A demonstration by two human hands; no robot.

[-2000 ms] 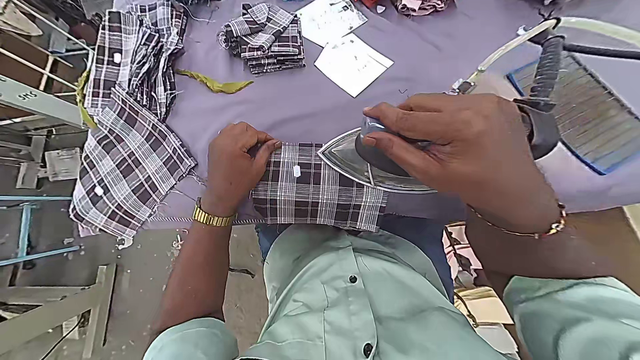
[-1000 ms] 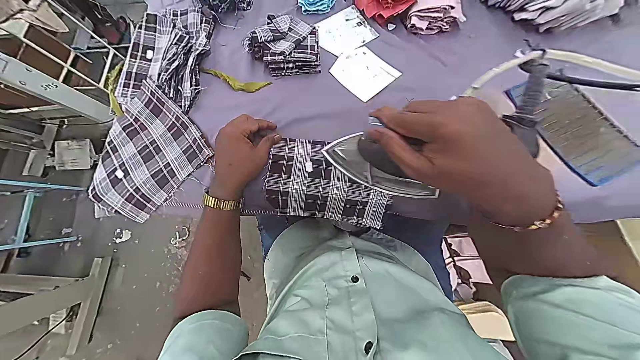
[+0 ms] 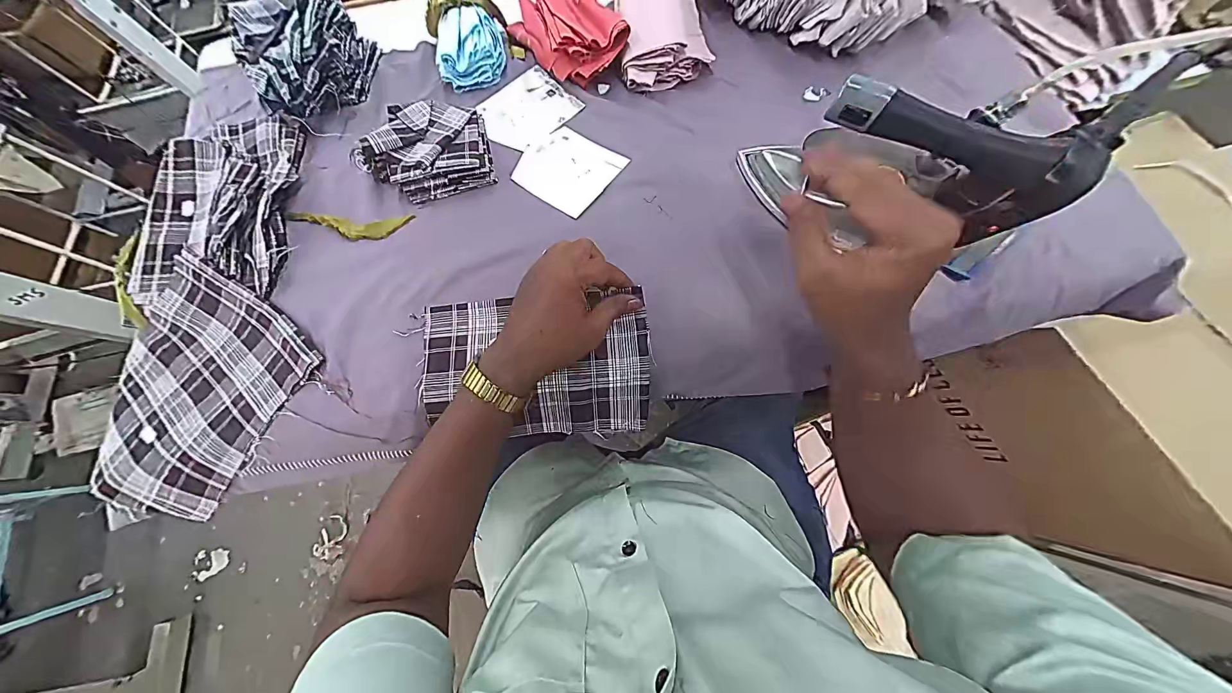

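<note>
A folded dark plaid cloth [image 3: 597, 385] lies at the table's near edge. My left hand [image 3: 563, 308] rests across it, thumb and fingers at its upper right corner, pinching the edge. To the right stands a clothes iron [image 3: 962, 144] with a black handle, its metal soleplate tip pointing left. My right hand [image 3: 866, 241], blurred, is in front of the iron and below its handle, which shows uncovered; whether the fingers touch the iron is unclear. More plaid pieces [image 3: 207, 385] hang over the table's left edge, and a folded plaid stack [image 3: 433, 154] lies farther back.
The table has a purple cloth cover [image 3: 712, 337]. White papers [image 3: 570, 173] and a yellow-green strip [image 3: 356, 227] lie on it. Blue [image 3: 470, 48], red [image 3: 573, 38] and pink [image 3: 664, 48] cloth bundles stand at the back. The iron's hose and a cardboard box [image 3: 1059, 433] are at right.
The iron has moved off the plaid cloth to the right, and my right hand has left its handle. My left hand has moved from the cloth's left side onto it. The view has shifted.
</note>
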